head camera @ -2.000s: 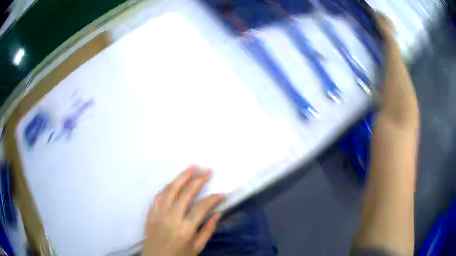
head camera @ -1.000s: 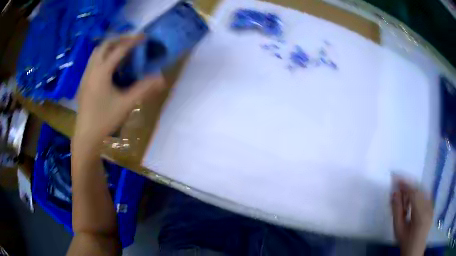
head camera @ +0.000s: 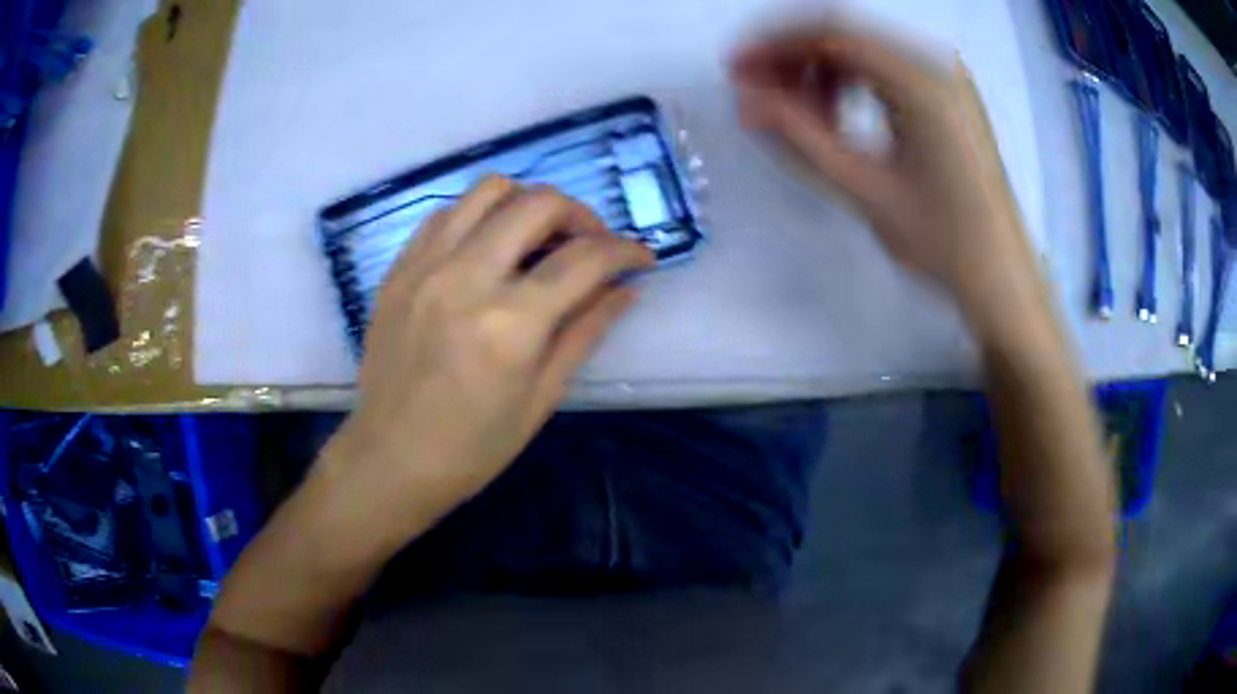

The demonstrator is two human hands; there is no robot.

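Note:
A power bank housing (head camera: 543,156), a glossy blue-black open tray with lengthwise ribs, lies on the white sheet (head camera: 800,325) near its front edge, slightly tilted in direction. My left hand (head camera: 495,298) lies over its lower middle, fingertips near its right end, and hides part of it. The fingers are bent; whether they pinch something small cannot be told. My right hand (head camera: 868,136) is blurred above the sheet, right of the housing, with fingers curled; whether it holds anything cannot be told.
Dark assemblies with blue cables (head camera: 1096,203) lie in a row at right. A blue bin (head camera: 197,502) with dark shells is below left. A black rectangular piece (head camera: 90,304) lies on the brown edge (head camera: 156,176). Another blue crate (head camera: 1140,447) is at lower right.
The housing, held by my left hand at the left side a second ago, now lies on the white sheet under that hand. My right hand is now raised over the sheet.

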